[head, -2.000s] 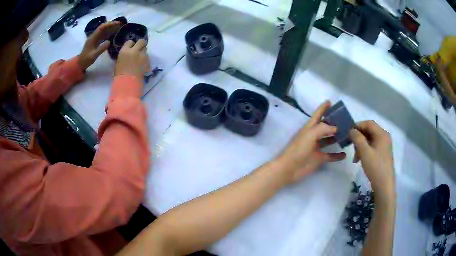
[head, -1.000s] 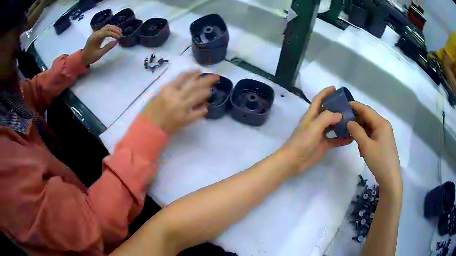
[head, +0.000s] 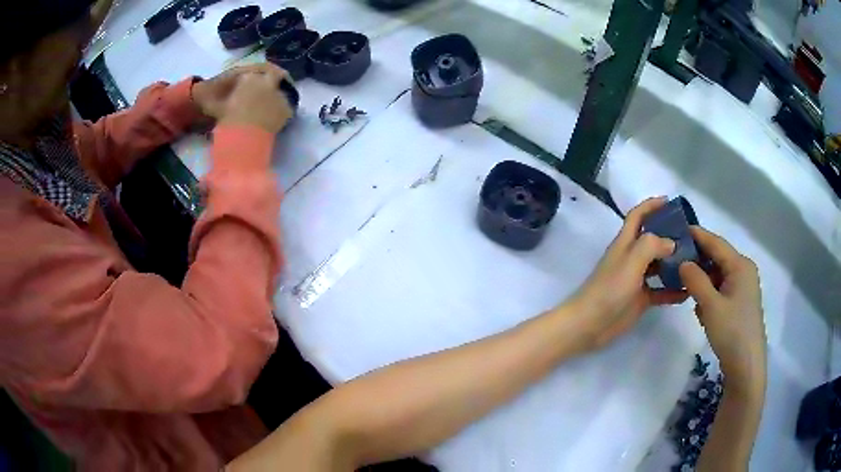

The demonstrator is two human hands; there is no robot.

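A dark grey plastic housing [head: 675, 241] is held between my two hands at the right, tilted, its smooth outside towards me. Its inside is hidden. My left hand [head: 636, 263] grips it from the left, thumb on its side. My right hand [head: 724, 286] holds its right side with thumb and fingers. A heap of small dark inserts [head: 698, 410] lies below, partly behind my right forearm. One housing [head: 518, 205] stands open side up on the white sheet, a round hub inside.
Nested housings [head: 447, 78] stand behind, left of the green post [head: 610, 101]. A person in an orange sleeve [head: 235, 230] works at the left, hands around a dark part. Several housings [head: 339, 57] and loose inserts [head: 339, 112] lie near them. More dark housings [head: 821, 410] are at the right edge.
The neighbour's hand has taken one of the two front housings away to the left. My hands still hold their housing, turned slightly. The whole view has shifted.
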